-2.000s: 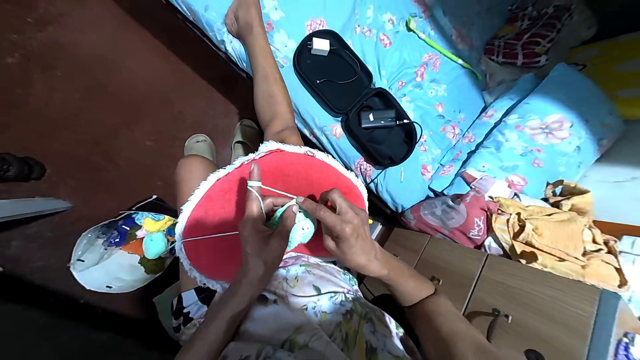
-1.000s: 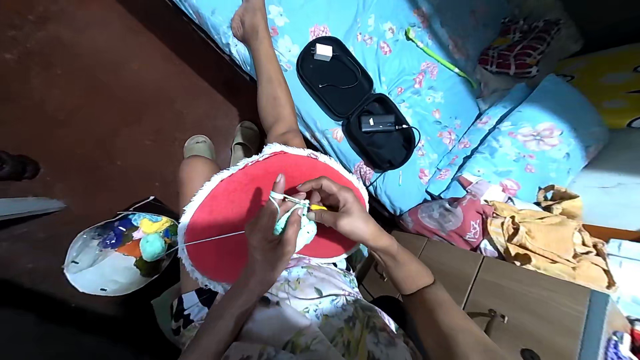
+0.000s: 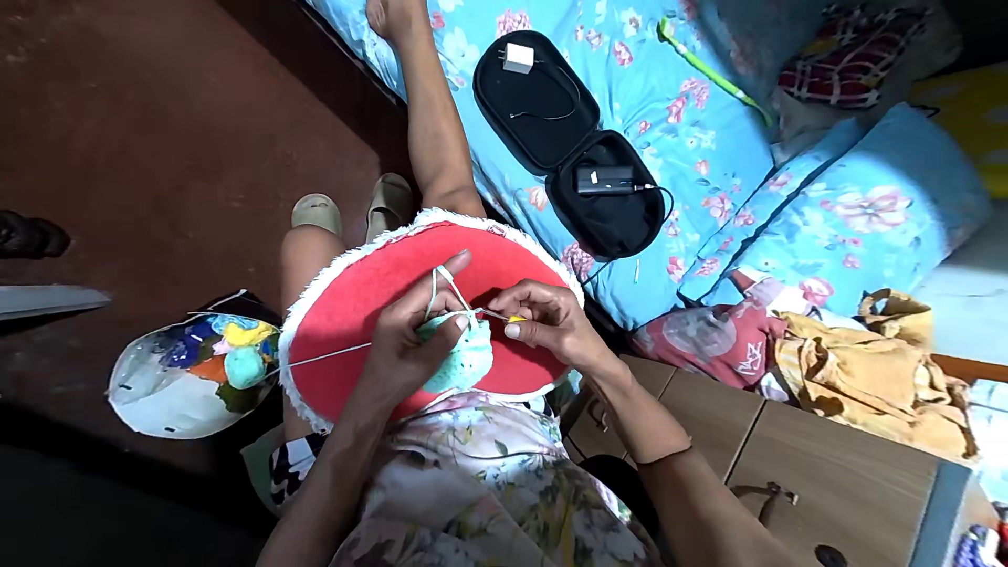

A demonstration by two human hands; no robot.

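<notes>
My left hand (image 3: 417, 331) pinches a mint-green crocheted piece (image 3: 465, 358), with pale yarn looped over its raised index finger. Between the thumb and fingers of my right hand (image 3: 547, 319) is a crochet hook (image 3: 516, 319) with a yellow grip; its metal shaft reaches the loops at the top edge of the piece. Both hands are above a round red cushion (image 3: 339, 307) with a white fluffy rim, lying on my lap. A strand of yarn (image 3: 331, 356) runs left from my left hand toward a mint yarn ball (image 3: 245, 367) in a white bag.
The white bag (image 3: 169, 405) with several coloured yarns stands on the floor at left. An open black case (image 3: 543, 157) holding a charger and a black device lies on the floral bed (image 3: 614, 102). Wooden drawers (image 3: 835, 457) bearing clothes (image 3: 858, 378) stand at right.
My left index finger is more raised, with the yarn loop standing taller. The crocheted piece shows more fully below my fingers than one second ago.
</notes>
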